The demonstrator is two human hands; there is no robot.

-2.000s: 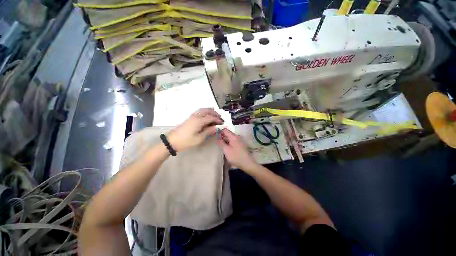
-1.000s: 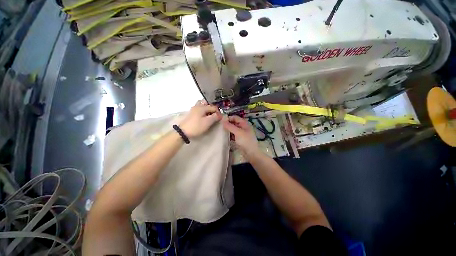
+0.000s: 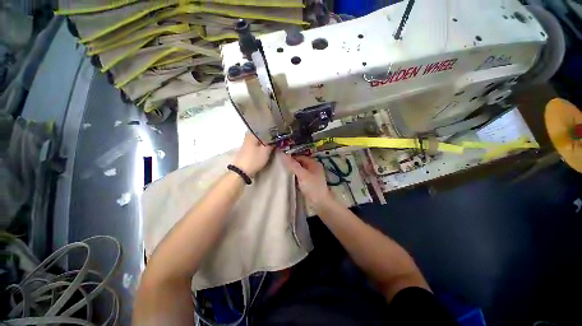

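Observation:
A beige canvas bag body (image 3: 223,223) lies on the machine bed and hangs over my lap, its top corner at the presser foot area (image 3: 284,144). My left hand (image 3: 256,156) grips the cloth just left of the needle area; its fingertips are partly hidden under the machine head. My right hand (image 3: 308,175) pinches the cloth's right edge just below the needle area. The yellow binding tape (image 3: 376,142) runs from the right across the bed to the needle area. The sewing machine (image 3: 408,70) stands above. The cloth edge at the needle is hidden.
Bound bags (image 3: 147,44) with yellow edges are stacked behind the machine. Dark scissors (image 3: 338,170) lie right of my right hand. Loose straps (image 3: 64,280) are tangled at lower left. An orange-yellow tape reel (image 3: 565,134) is at far right. A grey metal table (image 3: 111,191) is at left.
Both hands and the bag corner have moved up to the needle area. My left hand has gone further in beside the machine head. The camera view has shifted closer.

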